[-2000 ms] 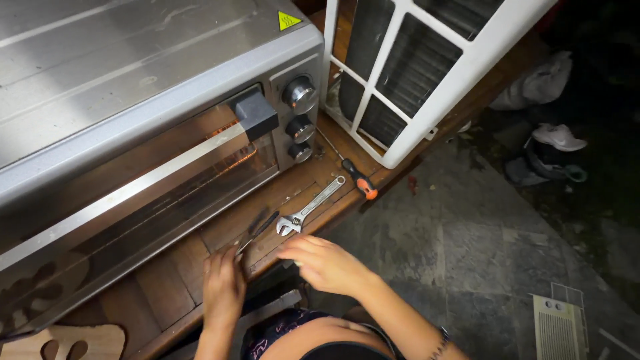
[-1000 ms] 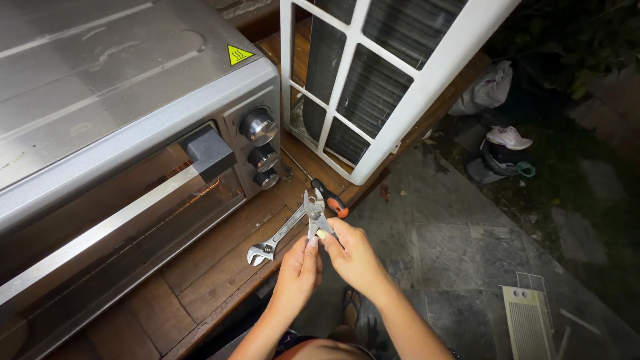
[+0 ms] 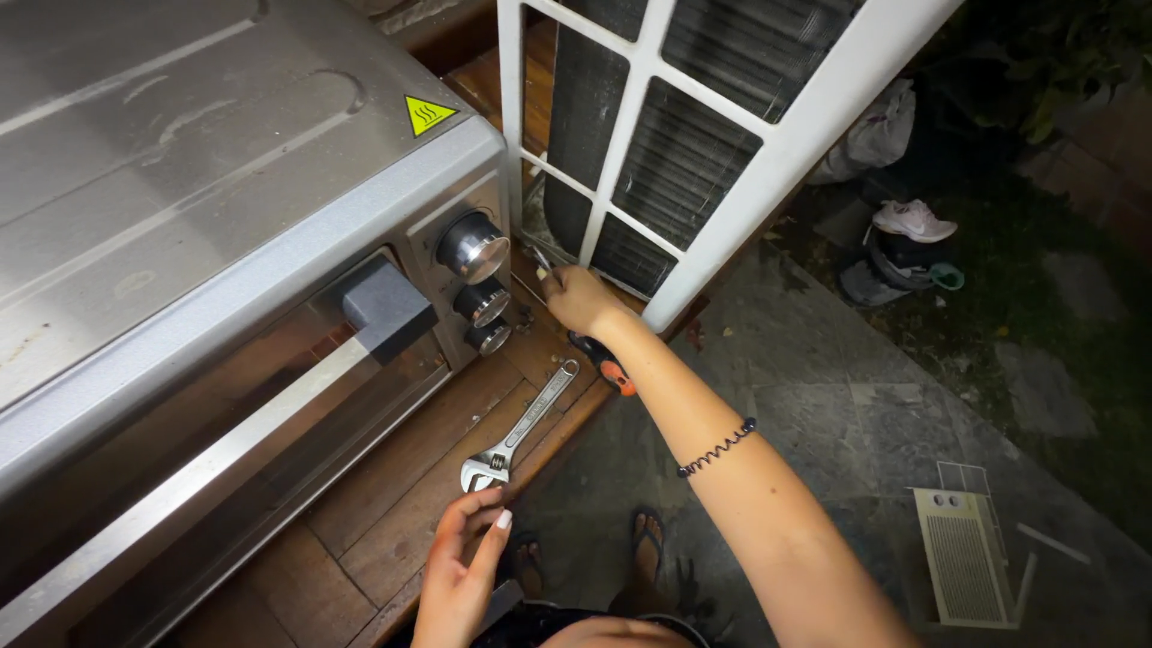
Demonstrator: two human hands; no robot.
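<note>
My right hand reaches in between the toaster oven's knobs and the white grille frame, closed around a metal tool that is mostly hidden; it looks like the pliers. Under my right wrist lies a screwdriver with a black and orange handle. An adjustable wrench rests on the wooden table near its edge, jaw toward me. My left hand is just below the wrench jaw, fingers loosely curled and apart, with nothing seen in it.
The toaster oven takes up the left side. A white grille frame stands at the table's far end. On the stone floor lie a beige vented panel and a bucket with a shoe on top.
One second ago both hands held pliers over the table edge. My right hand has since moved away toward the grille frame; my left hand has let go and come back beside the wrench.
</note>
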